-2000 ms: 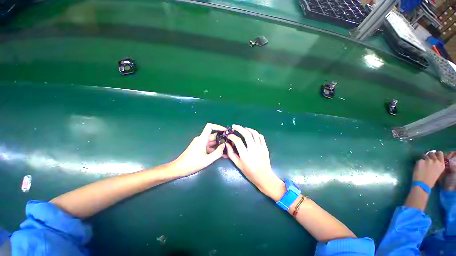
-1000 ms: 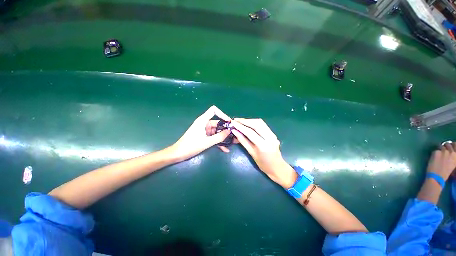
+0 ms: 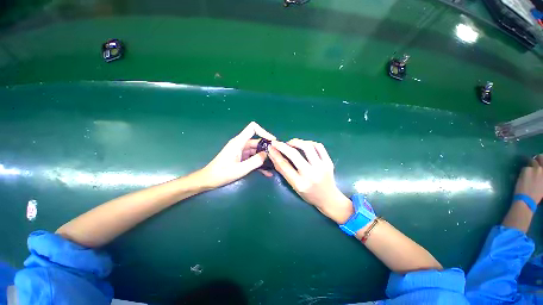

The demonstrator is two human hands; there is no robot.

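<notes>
A small black device unit [image 3: 264, 145] is held above the green worktop in the middle of the view. My left hand [image 3: 235, 161] grips it from the left between thumb and fingers. My right hand [image 3: 306, 173] touches it from the right with its fingertips. The fingers cover most of the unit, so its details cannot be made out. A blue wrist band and a thin reddish bracelet are on my right wrist.
The green belt [image 3: 250, 50] beyond the bench edge carries several black units, one far left [image 3: 112, 50], two at right [image 3: 398, 68]. A metal post [image 3: 524, 127] stands at right. Another person's hand [image 3: 530, 179] is at the right edge. A pale scrap [image 3: 31, 210] lies at left.
The view has shifted, so the far ledge shows less. The left belt unit has moved left in the picture. Both hands keep hold of the unit, with the right fingers slightly changed.
</notes>
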